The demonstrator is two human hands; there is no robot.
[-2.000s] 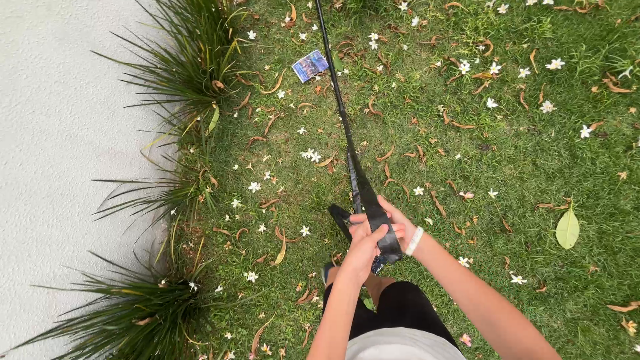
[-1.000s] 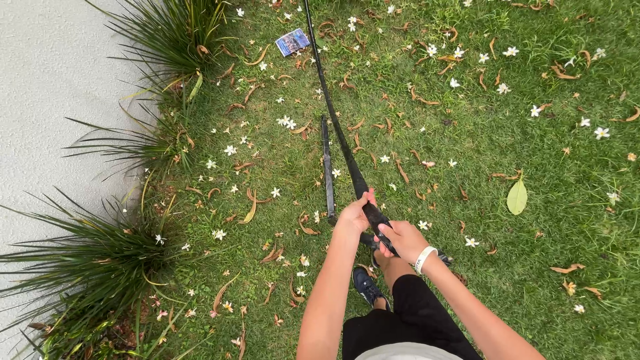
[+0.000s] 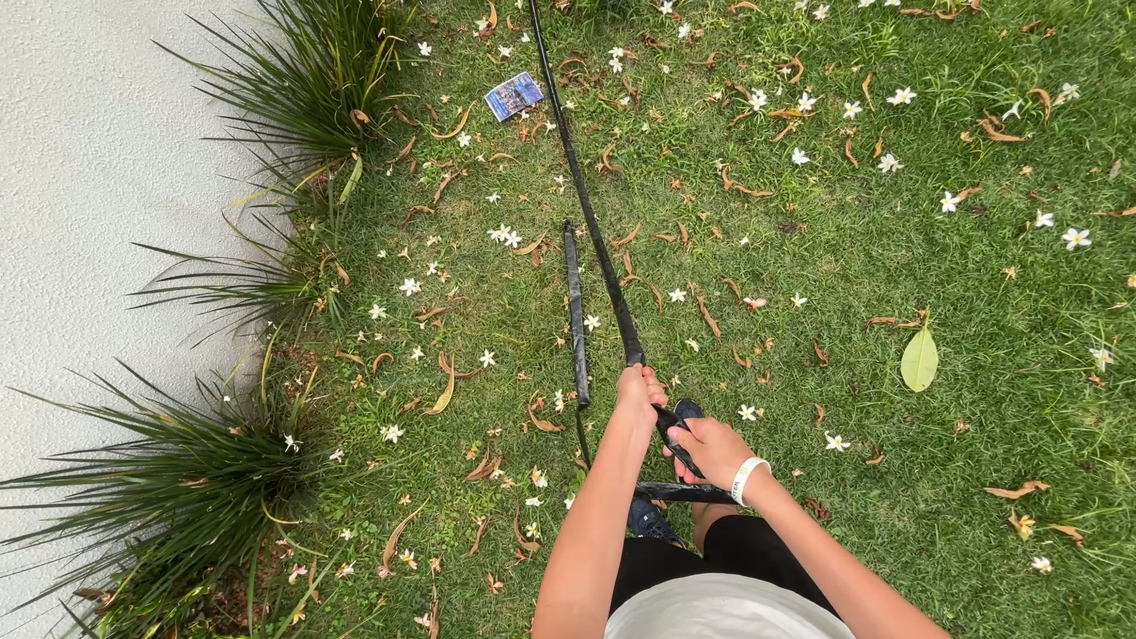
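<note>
A long black strip (image 3: 589,213), like folded plastic or fabric, runs from the top edge of the view down to my hands. My left hand (image 3: 641,389) is closed around it near its lower part. Just below and to the right, my right hand (image 3: 710,449), with a white wristband, grips the strip's wider, flatter end. Left of the strip, a second black length (image 3: 576,315) lies on the grass, and a thin black piece runs down from it. Another black section (image 3: 683,492) crosses in front of my legs; how these pieces join is hidden.
Spiky grass clumps (image 3: 302,80) border a white textured wall (image 3: 98,195) on the left. A printed blue packet or card (image 3: 513,96) lies on the lawn near the top. White flowers, curled brown leaves and a broad green leaf (image 3: 919,358) are scattered about. My dark shoes (image 3: 653,522) are below my hands.
The wide, flat part of the strip seen between my hands two seconds ago is now narrowed and gathered in them. The second black length, earlier mostly behind the strip, now shows apart from it.
</note>
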